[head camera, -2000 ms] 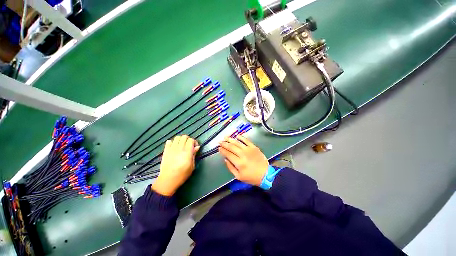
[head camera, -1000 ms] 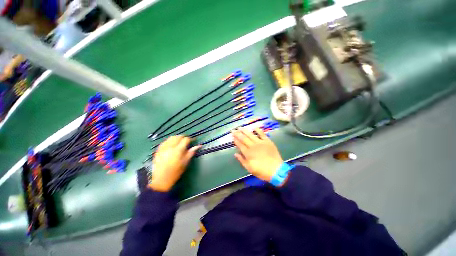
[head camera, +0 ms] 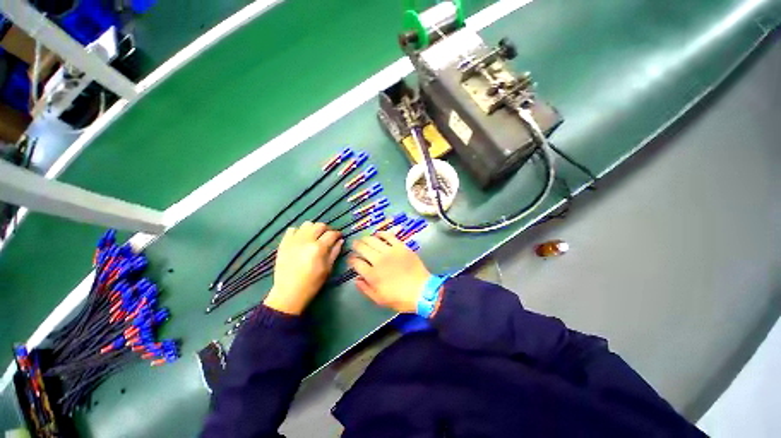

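Note:
Several black cables with blue and red ends lie in a slanted row on the green bench. My left hand is over the lower cables, fingers bent down onto them; its fingertips hide what they hold. My right hand, with a blue wrist strap, lies over the same cables just behind their blue ends. Both hands seem closed on black cables, which run between and under them. A small black block lies beside my left sleeve.
A dense cable pile lies at the left, over a black tray. A dark soldering station, an iron stand with yellow sponge and a white cup stand beyond my right hand. A brown object lies past the bench edge.
Both hands stay on the lower cables; my right hand has come closer to my left. The lower cables have shifted, with their blue ends now bunched near my right hand. The camera view has also shifted.

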